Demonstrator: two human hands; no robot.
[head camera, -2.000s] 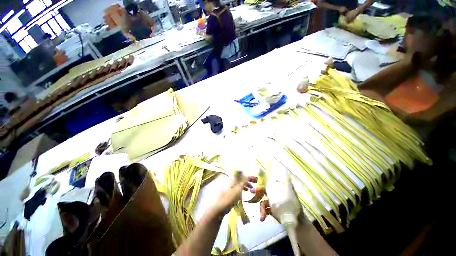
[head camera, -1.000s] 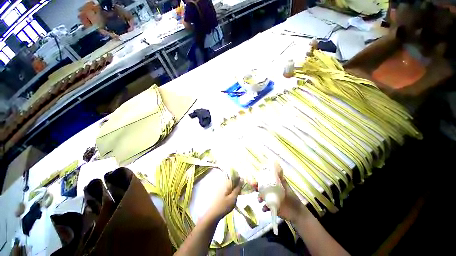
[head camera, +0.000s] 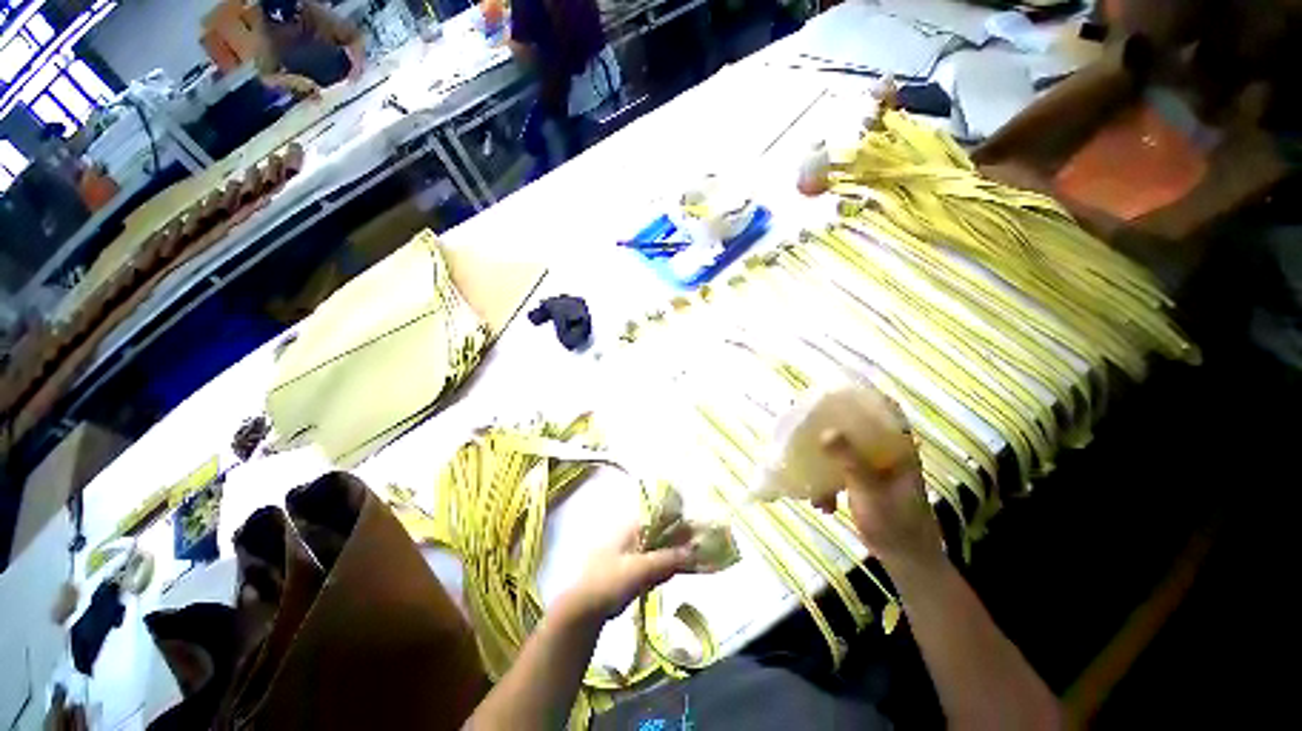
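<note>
My right hand (head camera: 874, 471) is closed around a whitish glue bottle (head camera: 821, 436), held above the near ends of the yellow straps. The bottle is blurred. My left hand (head camera: 643, 560) holds a yellow strap (head camera: 661, 517) by its end near the table's front edge; the strap hangs down in a loop. A loose pile of yellow straps (head camera: 493, 500) lies left of my left hand. A spaced row of straps (head camera: 914, 321) lies at right with ends over the near edge, and a dense heap of straps (head camera: 1000, 214) lies beyond it.
A blue tray (head camera: 743, 246) with a white pot (head camera: 703, 204) and a black cloth (head camera: 566, 320) lie mid-table. A small bottle (head camera: 814, 172) stands by the heap. Olive-yellow panels (head camera: 364, 357) lie at left, brown leather pieces (head camera: 357, 614) at near left. People are at the back benches.
The glue bottle in my right hand has turned from nozzle down and moved up and right. My left hand stays near the same place with the strap. The view has shifted slightly.
</note>
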